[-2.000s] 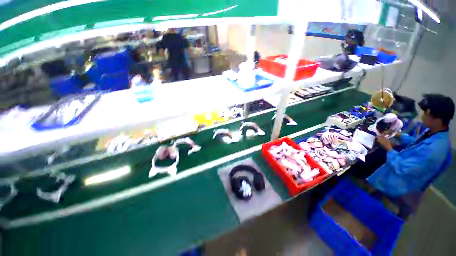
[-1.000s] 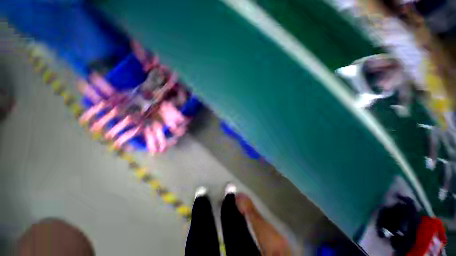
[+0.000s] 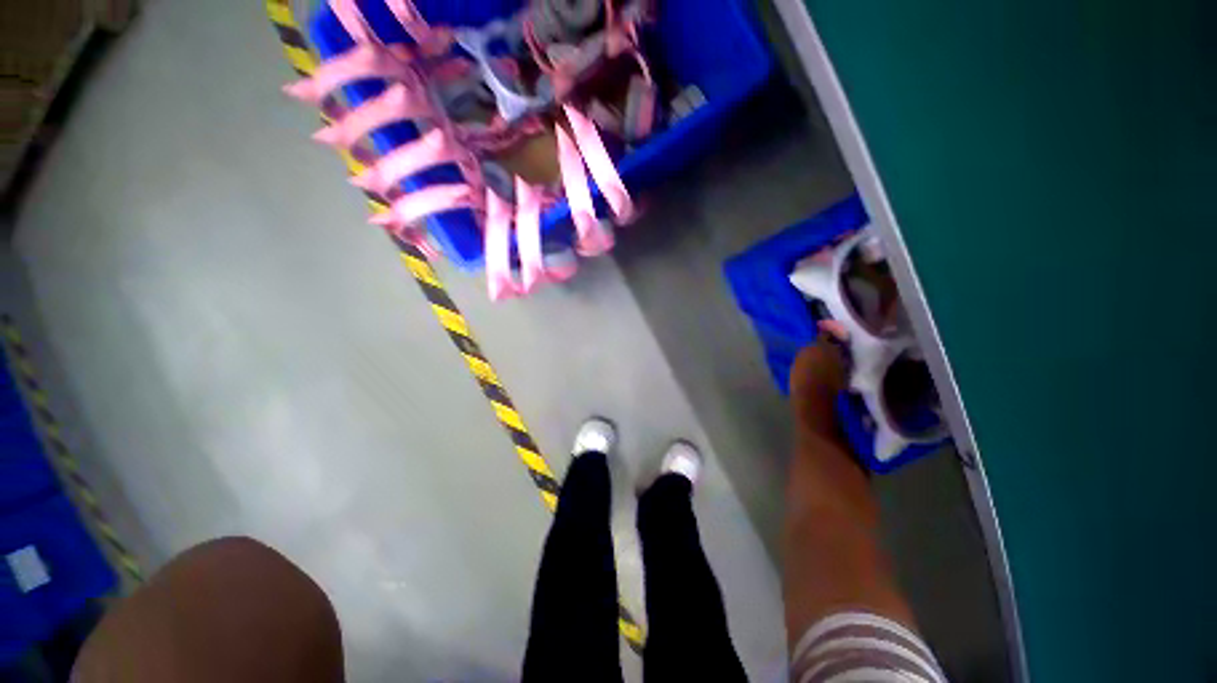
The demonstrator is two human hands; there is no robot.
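My right hand (image 3: 820,363) reaches down under the bench edge at a blue crate (image 3: 763,286). Its fingers are at white cat-ear headphones (image 3: 870,350) in that crate; the fingers are small and partly hidden, so I cannot tell whether they grip. The bench edge cuts off part of the headphones and crate. Another blue crate (image 3: 721,74) at the top holds several headphones with pink headbands (image 3: 425,158) hung over its rim. My left hand is not in view.
The green bench top (image 3: 1068,307) fills the right side. Yellow-black tape (image 3: 483,376) crosses the grey floor (image 3: 294,360) beside my white shoes (image 3: 595,435). A brown rounded shape (image 3: 214,620), unclear what, is at bottom left. Blue crates (image 3: 47,520) stand at the left edge.
The view has swung from the bench down to the floor. The pink headphones' crate shows larger at the top. My right forearm now reaches to the crate under the bench.
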